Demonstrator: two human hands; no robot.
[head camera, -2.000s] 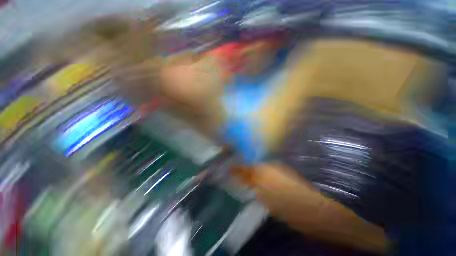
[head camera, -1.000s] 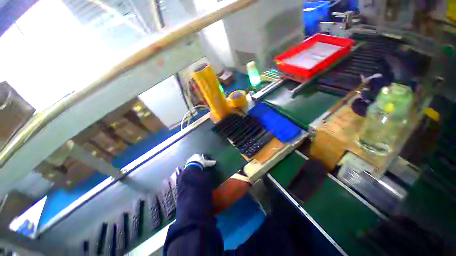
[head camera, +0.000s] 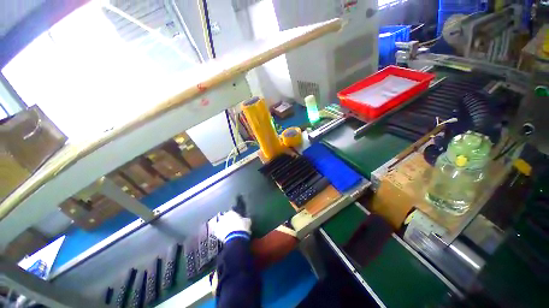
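Several black remote controls (head camera: 170, 264) lie in a row on the dark-green supply belt (head camera: 265, 201) at lower left. My left hand (head camera: 232, 224), in a white glove, is over the belt at the upper right end of this row. Its fingers reach the nearest remotes; whether it grips any is hidden. A small dark piece shows just beyond the glove. More black remotes (head camera: 295, 178) lie packed side by side on the brown side board (head camera: 323, 201). My right hand is not in view.
A blue mat (head camera: 332, 166) and yellow rolls (head camera: 261, 127) adjoin the remotes on the board. A red tray (head camera: 385, 93) is beside the slotted infeed. A clear bottle (head camera: 459, 180) stands on a brown block. A reddish-brown shape (head camera: 274, 245), unclear, is right of my left sleeve.
My left hand has moved back down the belt towards the row of remotes, and its glove now shows larger. The view has tilted slightly up.
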